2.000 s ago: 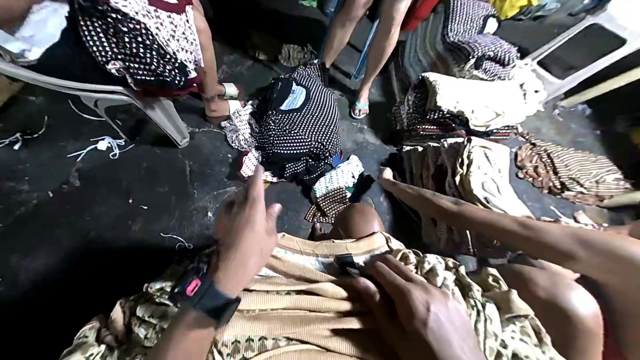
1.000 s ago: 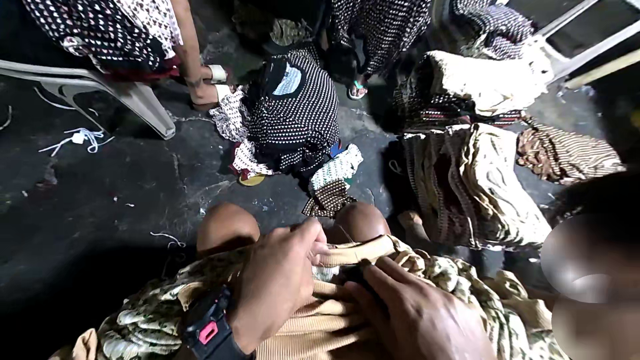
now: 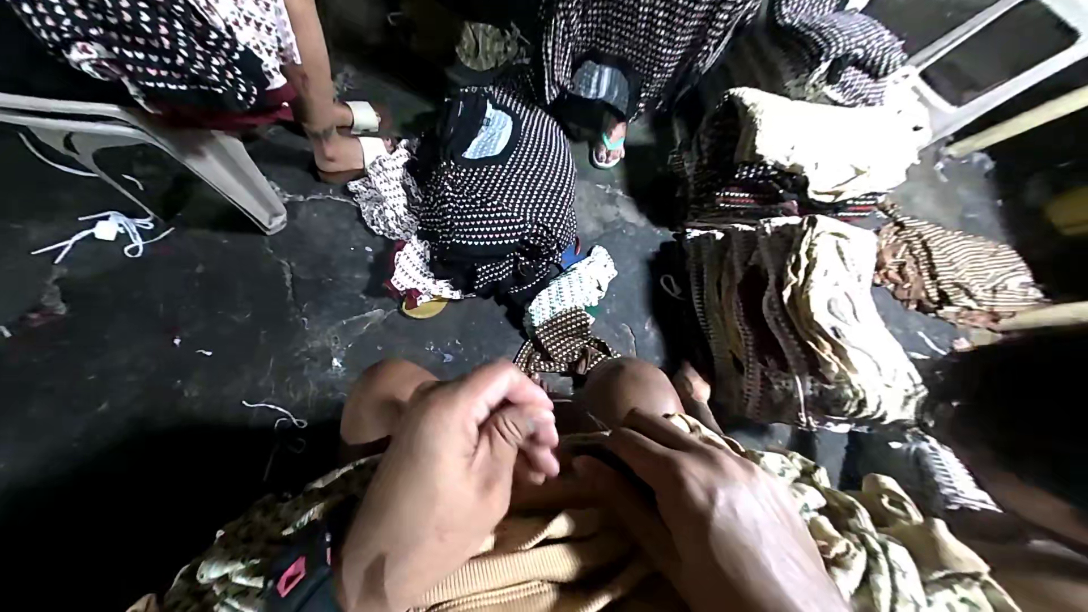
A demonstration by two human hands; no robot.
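Note:
A tan ribbed garment (image 3: 518,565) with green-and-cream patterned parts (image 3: 884,535) lies across my lap. My left hand (image 3: 450,476), with a dark watch at the wrist, is raised over it, fingers curled in and thumb against them; whether a thread or small thing is between them cannot be told. My right hand (image 3: 688,501) rests on the garment's upper edge, its fingers bent over the cloth and a dark piece partly hidden beneath them. The two hands are close together above my knees.
Beyond my knees, a black-and-white patterned garment (image 3: 501,187) lies on the dark floor. Folded cloth stacks (image 3: 816,314) stand at the right, near a striped cloth (image 3: 969,263). A plastic chair (image 3: 212,170) with a seated person is at upper left. Another person's foot (image 3: 608,144) is beyond.
My left hand was open above the garment, came down onto it, and is now raised slightly with curled fingers. The arm that reached across from the right has withdrawn. Patterned cloth now hangs over the far person's legs.

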